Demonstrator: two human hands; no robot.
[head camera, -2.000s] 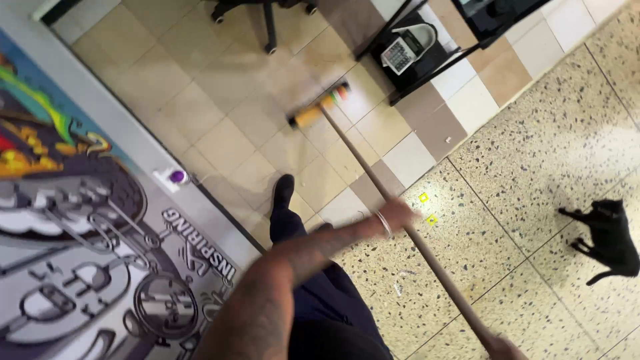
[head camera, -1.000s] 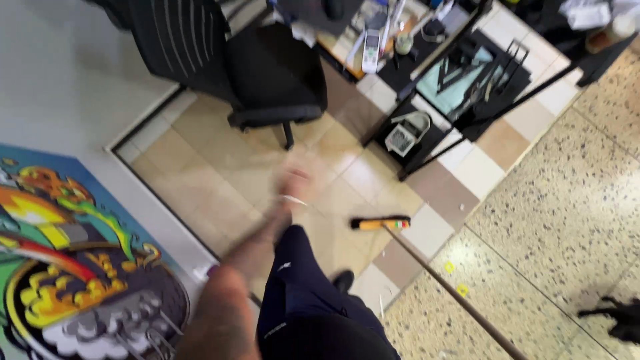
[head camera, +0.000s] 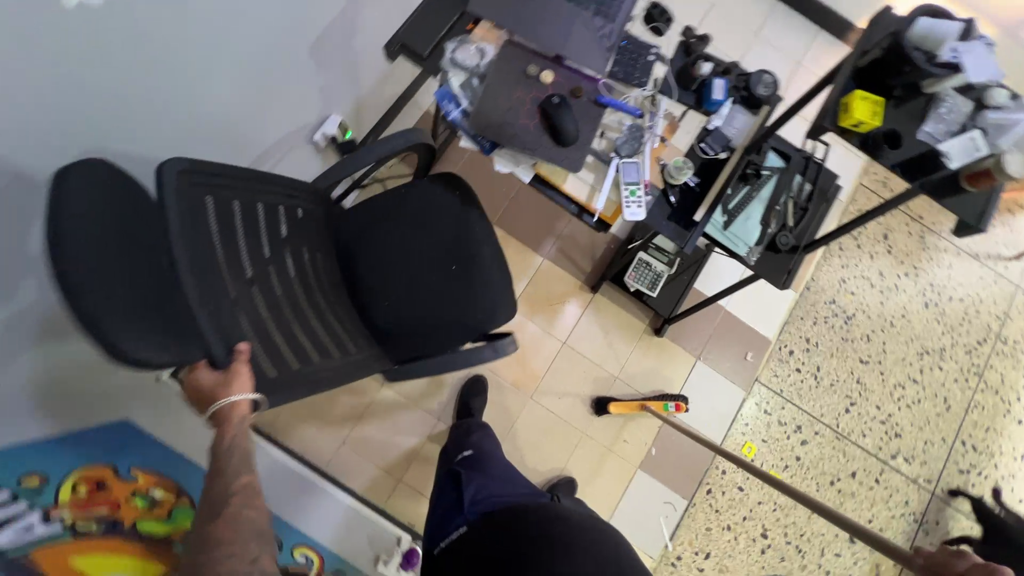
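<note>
My left hand (head camera: 220, 388), with a light bracelet at the wrist, grips the edge of the backrest of a black mesh office chair (head camera: 264, 280). At the lower right edge, partly cut off, my right hand (head camera: 952, 562) is closed around the wooden handle of a push broom (head camera: 784, 484). The orange broom head (head camera: 644, 406), with dark bristles, rests on the beige tiles to the right of my feet.
A cluttered desk (head camera: 552, 192) holds a mouse, a laptop and a remote control. Below stands a calculator (head camera: 648, 272) on a black shelf. Another loaded black table (head camera: 904, 152) is at upper right. A black animal (head camera: 992, 528) is on the speckled floor. A mural covers the lower left wall.
My left hand has left the broom handle, reached over to the left and taken hold of the chair's backrest. The view has swung toward the chair and desk.
</note>
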